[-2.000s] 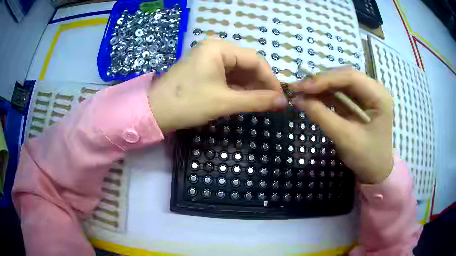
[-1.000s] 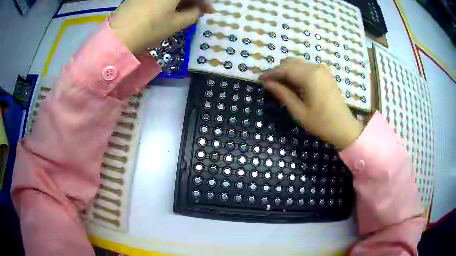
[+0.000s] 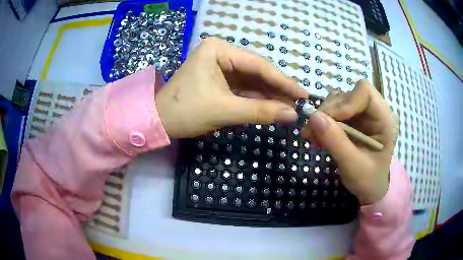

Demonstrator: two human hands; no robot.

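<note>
My left hand [image 3: 228, 91] pinches a small round silver part with a dark ring [image 3: 305, 107] between thumb and index finger, above the black component tray. My right hand [image 3: 355, 137] meets it from the right, fingertips at the same part. A thin beige stick [image 3: 361, 136] lies in my right hand and sticks out past the fingers. The black component tray [image 3: 254, 216] holds rows of round silver parts; my hands hide its upper area. Behind it, the white foam board [image 3: 233, 10] has tan dumbbell cutouts, some with dark-ringed parts at their ends.
A blue bin [image 3: 105, 61] heaped with loose silver fittings stands at the upper left. A board with tan cutouts [image 3: 124, 203] lies partly under my left sleeve. Another board [image 3: 414, 101] lies at right. A second black tray [image 3: 374, 15] is at the upper right.
My left hand has come back from the blue bin to above the tray and now holds a part. My right hand has moved right and down from the foam board's edge and meets it.
</note>
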